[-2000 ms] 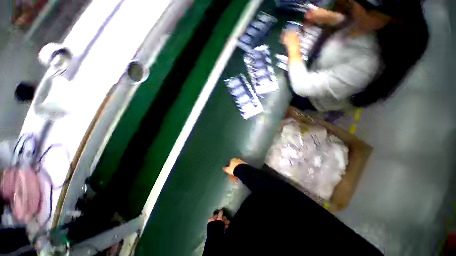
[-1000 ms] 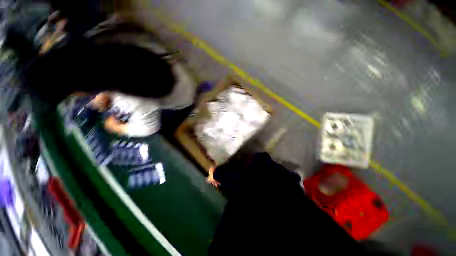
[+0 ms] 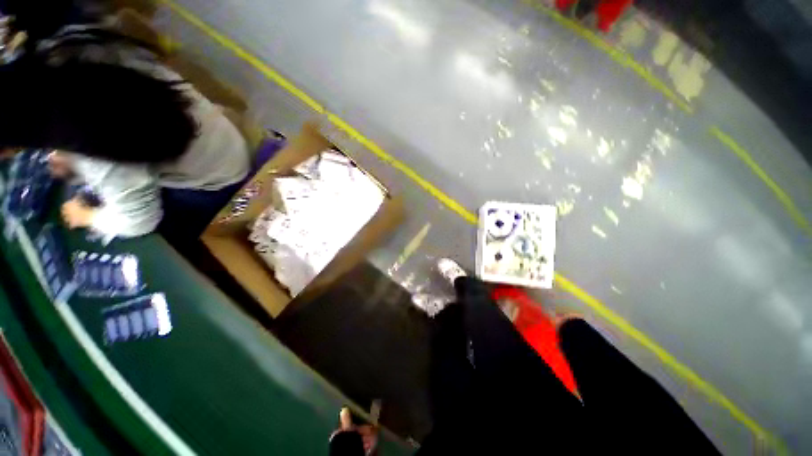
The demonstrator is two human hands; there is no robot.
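My left hand (image 3: pixel 358 433) is small and cut off by the bottom edge, at the near edge of the green bench (image 3: pixel 240 378). Its thumb and a finger look apart, and I see nothing held. A dark-clothed limb shape runs from the lower right to a bright red stool (image 3: pixel 539 334). A tiny skin-toned patch at its tip may be my right hand (image 3: pixel 567 319), but it is too small and blurred to tell what it does. The stool is partly hidden by dark clothing.
An open brown carton (image 3: pixel 258 285) with white items stands on the floor beside the bench. A white tray of rolls (image 3: pixel 517 283) is by the stool. A neighbouring person (image 3: pixel 209 147) works over clear trays (image 3: pixel 133 319) at the left. Yellow lines cross the grey floor.
The view has swung right, from bench to floor. The carton, stool and roll tray have shifted left in the picture. My left hand shows at the bottom edge again.
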